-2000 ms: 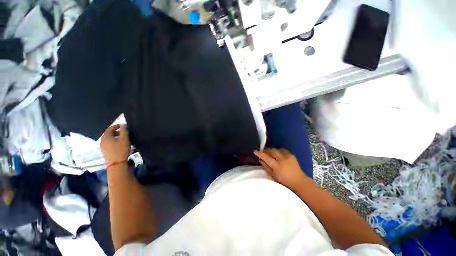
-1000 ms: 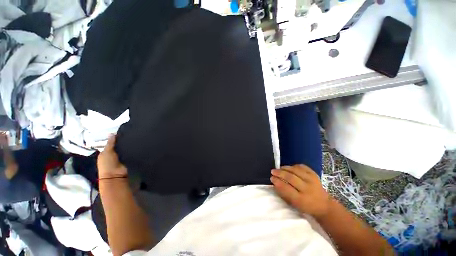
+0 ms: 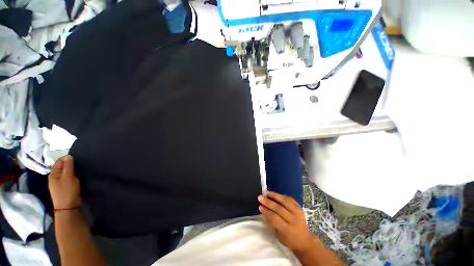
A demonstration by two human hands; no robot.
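Note:
A large black fabric panel lies spread from the overlock machine down to my lap, with a narrow white fabric edge showing along its right side. Its upper right corner is at the needle area. My left hand holds the panel's left edge. My right hand pinches the lower right corner, where the black and white edges meet. More black fabric lies to the left of the panel.
A smartphone lies on the table right of the machine. A white fabric pile hangs over the table's right side. Grey and white garment pieces are heaped at left. White trimmings cover the floor at lower right.
The view has shifted, so more of the machine shows. The panel is spread wider and flatter, and my left hand is farther from my right. Both hands still hold the panel.

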